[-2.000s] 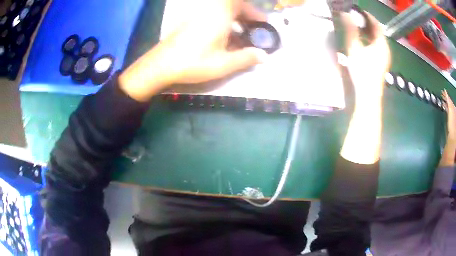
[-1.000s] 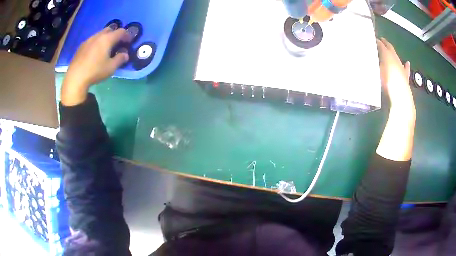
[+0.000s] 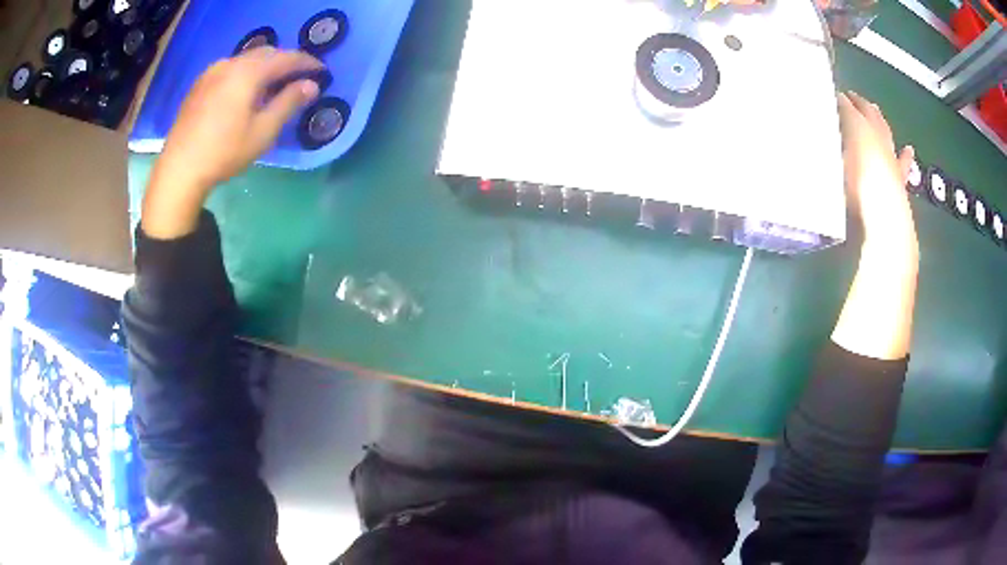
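My left hand is over the blue tray, with thumb and fingers closed around a black disc. Other black discs lie in the tray, one above the hand and one to its right. A black disc with a pale centre sits on the round silver seat on the white machine. My right hand rests at the machine's right side, fingers partly hidden; I cannot tell if it holds anything.
A row of black discs stands on the green bench at right. A carton with black parts is at left, a crate of discs below it. A pale cable and plastic scraps lie in front. Red bins are at top right.
My left hand went from the machine to the tray and now grips a disc there. My right hand lowered beside the machine. The blue and orange nozzles over the seated disc have moved up and away.
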